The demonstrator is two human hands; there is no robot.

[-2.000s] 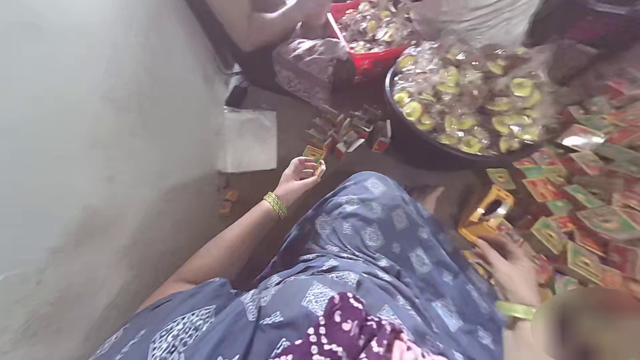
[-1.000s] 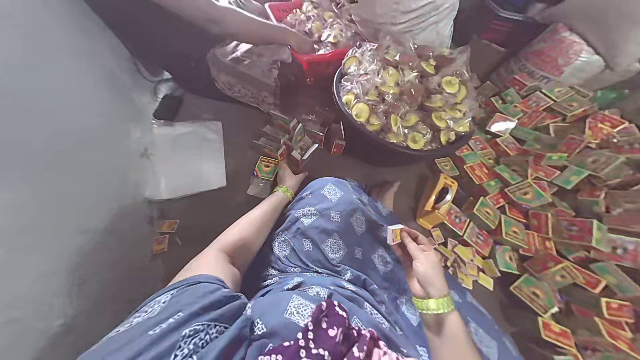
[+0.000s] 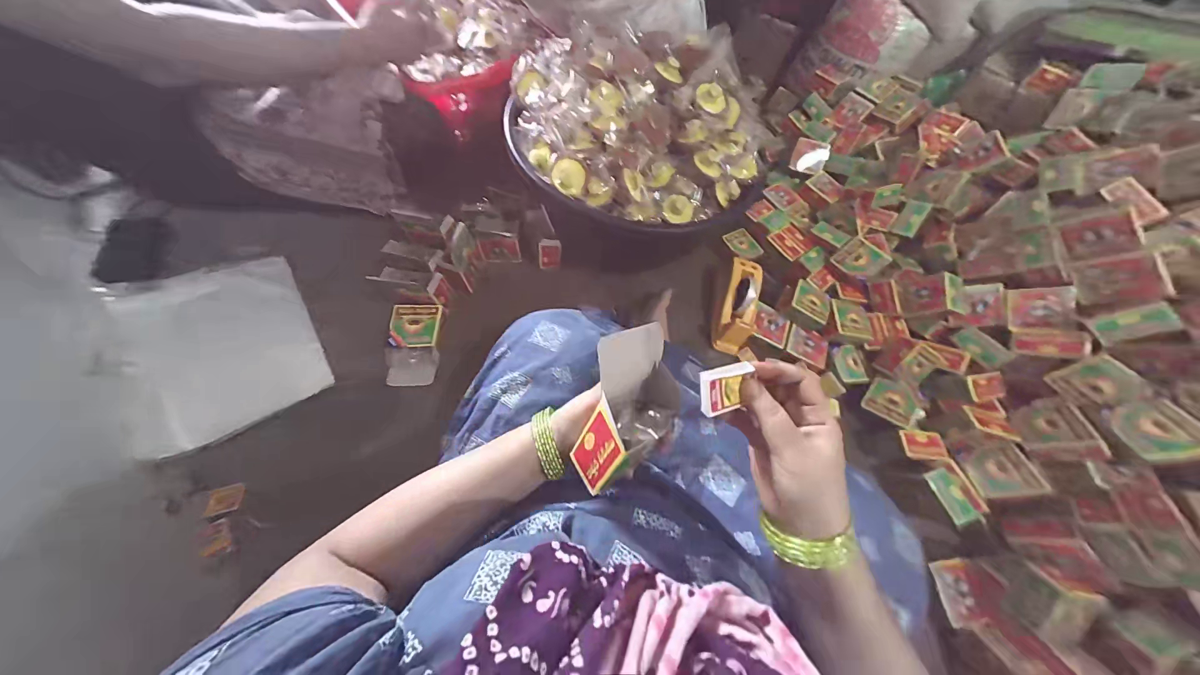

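Observation:
My left hand [image 3: 579, 417] is closed around an open-topped red and green printed carton [image 3: 600, 450], its white flap raised; the fingers are mostly hidden behind it. Something in clear plastic shows inside the carton. Just right of it, my right hand [image 3: 797, 422] pinches a small white, red and yellow box [image 3: 725, 389] between thumb and fingers. Beyond my right hand, a yellow tape dispenser [image 3: 737, 305] stands on the floor. Small yellow pieces lie partly hidden behind that hand.
A dark tub [image 3: 637, 221] holds plastic-wrapped pieces with yellow discs. Behind it is a red basket [image 3: 464, 94], near another person's arm [image 3: 234, 42]. Printed cartons [image 3: 1031, 309] cover the floor at right. More cartons [image 3: 415, 325] and a white sheet [image 3: 220, 347] lie at left.
My left hand has come back from the cartons on the floor to my lap, now with an open carton. My right hand still holds the small box, now close to that carton.

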